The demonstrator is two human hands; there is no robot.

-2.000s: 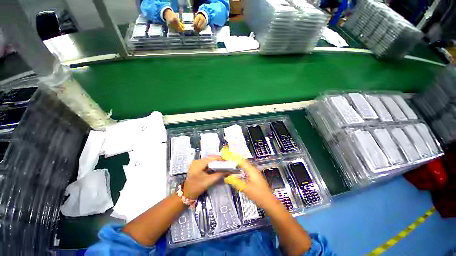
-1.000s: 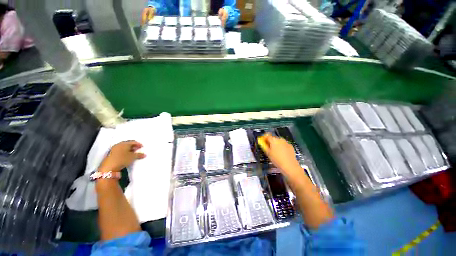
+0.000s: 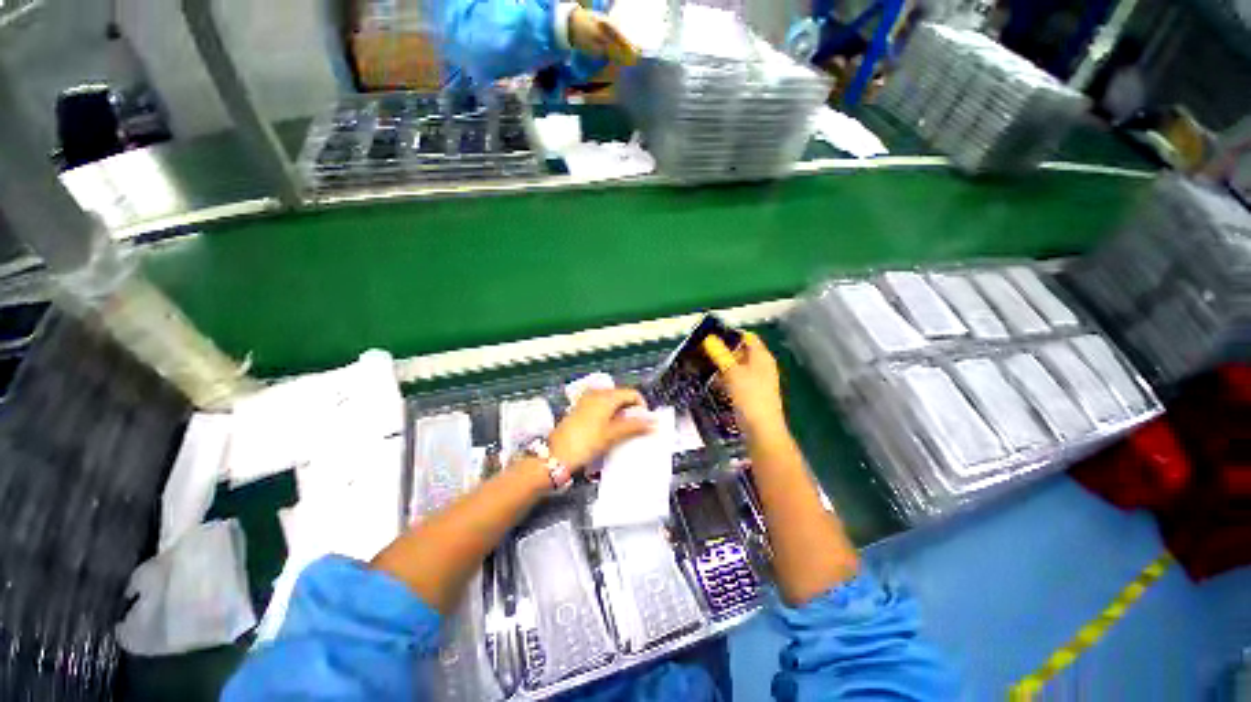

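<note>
My left hand [image 3: 598, 428] holds an empty white sleeve [image 3: 635, 473] over the middle of the clear blister tray [image 3: 510, 398]. My right hand [image 3: 748, 377], with yellow finger cots, holds a dark keypad phone [image 3: 697, 353], tilted above the tray's back row, just right of the sleeve. Phone and sleeve are apart or only just meeting; I cannot tell which. Bagged phones [image 3: 563, 599] lie in the tray's left and middle pockets. A bare phone [image 3: 716, 551] lies in the front row, right of them. My right arm hides part of the tray's right end.
A pile of white sleeves [image 3: 329, 436] lies left of the tray. Stacked trays of bagged phones [image 3: 947, 398] stand at right, a blurred tray stack [image 3: 89, 507] at left. The green conveyor [image 3: 508, 268] runs behind. Another person's hand [image 3: 600, 34] is at a far tray stack.
My left hand has moved from the sleeve pile to above the tray with a sleeve. My right hand has lifted a phone from the back row. The person opposite now has a tray of dark phones.
</note>
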